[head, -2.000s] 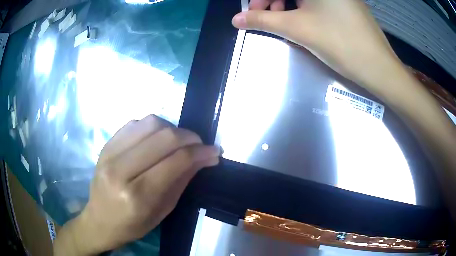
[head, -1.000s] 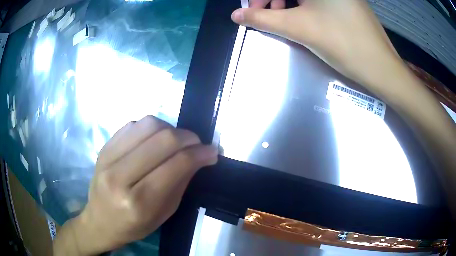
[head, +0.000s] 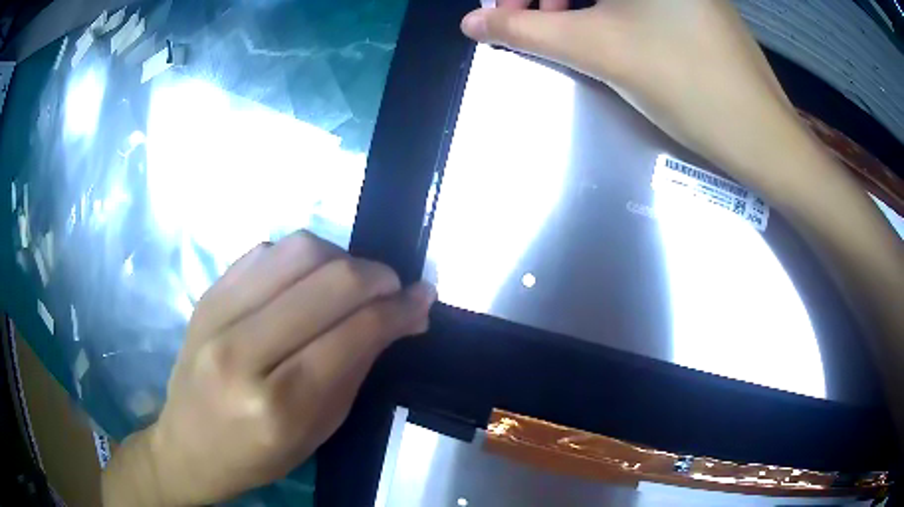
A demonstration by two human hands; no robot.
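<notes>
A bright, reflective LCD panel (head: 615, 248) with a barcode label lies in the black foam tray (head: 595, 356). My left hand (head: 287, 366) has its thumb and fingertips pinched together at the panel's near left corner; what lies between them is hidden. My right hand (head: 634, 50) is at the far left corner, cut off by the top edge, pinching the end of a narrow white tape (head: 487, 4). Along the panel's left edge the tape is hard to tell from the glare.
A second panel (head: 426, 470) with a copper-coloured strip (head: 595, 451) lies nearer me in the tray. Glaring clear film (head: 248, 149) and small white scraps (head: 45, 315) are on the green mat (head: 337, 84) at left. A brown carton (head: 50, 396) shows at lower left.
Both hands hold nearly the same places. The white strip seen along the panel's left edge before no longer stands out. The panel and tray have shifted very slightly in the picture.
</notes>
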